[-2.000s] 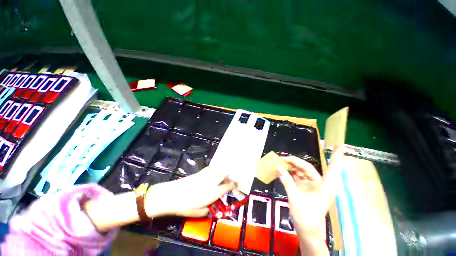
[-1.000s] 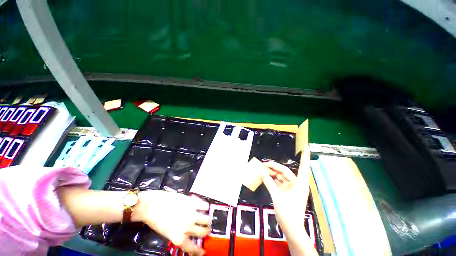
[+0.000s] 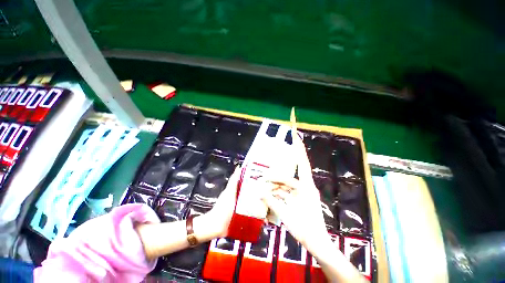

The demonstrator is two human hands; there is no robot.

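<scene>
My left hand (image 3: 221,213) holds a red housing (image 3: 245,227) upright above the black tray (image 3: 213,171). A pale cream pad (image 3: 251,200) covers most of the housing's near face. My right hand (image 3: 293,207) has its fingers bent against the pad and the housing's right edge; its fingertips are partly hidden. A thin tan liner piece (image 3: 293,118) stands edge-on at a raised fingertip of my right hand. A white adhesive sheet (image 3: 266,141) with dark openings lies on the tray behind my hands.
Red housings with white-outlined windows (image 3: 257,260) fill the tray's front pockets. Light-blue spent liners (image 3: 83,171) and a neighbouring tray (image 3: 22,119) lie left, near a grey post (image 3: 88,63). A sheet stack (image 3: 415,221) lies right. A finished housing (image 3: 164,90) lies beyond the tray.
My left hand has lifted a red housing from the tray's front. My right hand has moved left and brought the cream pad onto it. The view has shifted slightly.
</scene>
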